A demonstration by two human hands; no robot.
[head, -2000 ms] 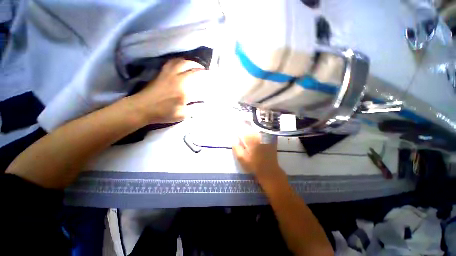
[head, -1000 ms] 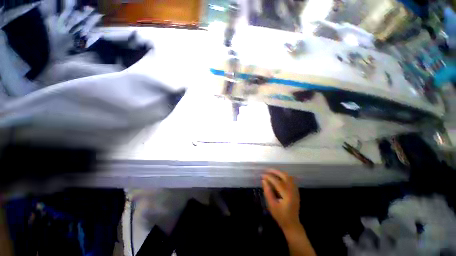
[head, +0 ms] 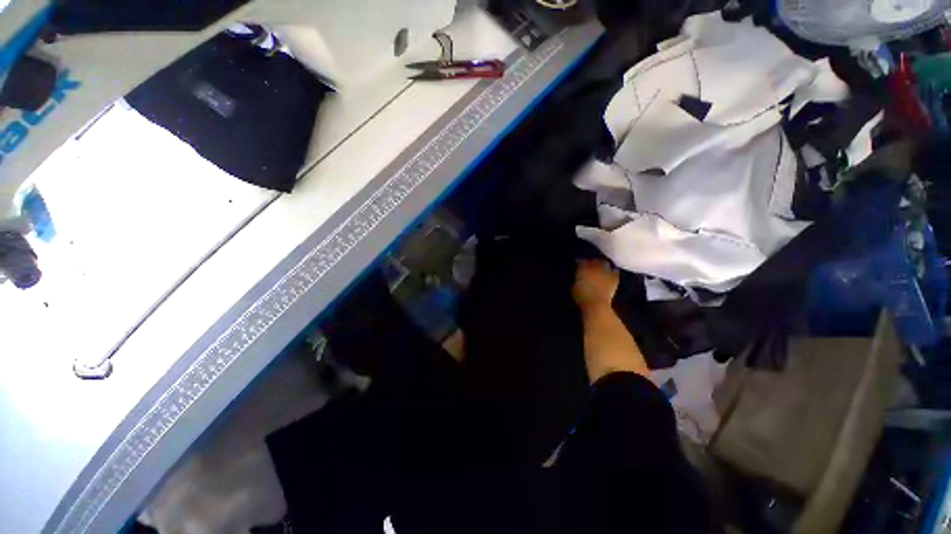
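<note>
A large heap of pale grey fabric pieces [head: 720, 156] with dark edges lies at the upper right. My right hand [head: 596, 284] is at the heap's lower left edge, beside dark cloth; its fingers are small and unclear, and whether they hold anything cannot be told. A small patch of skin [head: 455, 345] shows among dark cloth left of it, seemingly part of my left hand or wrist; the rest is hidden. A black cut piece [head: 235, 110] lies on the white machine table [head: 344, 172].
Red-handled thread snips [head: 459, 70] lie near the table's printed scale edge [head: 355, 242]. The machine's blue lettering [head: 40, 115] shows at the left. A cardboard box [head: 798, 417] stands at lower right, and a fan [head: 866, 19] at top right. Pale cloth [head: 224, 459] hangs below the table.
The view has swung right and down, from the machine to the scrap heap. My right hand has moved from the table's front edge to the heap. The grey panel is out of view.
</note>
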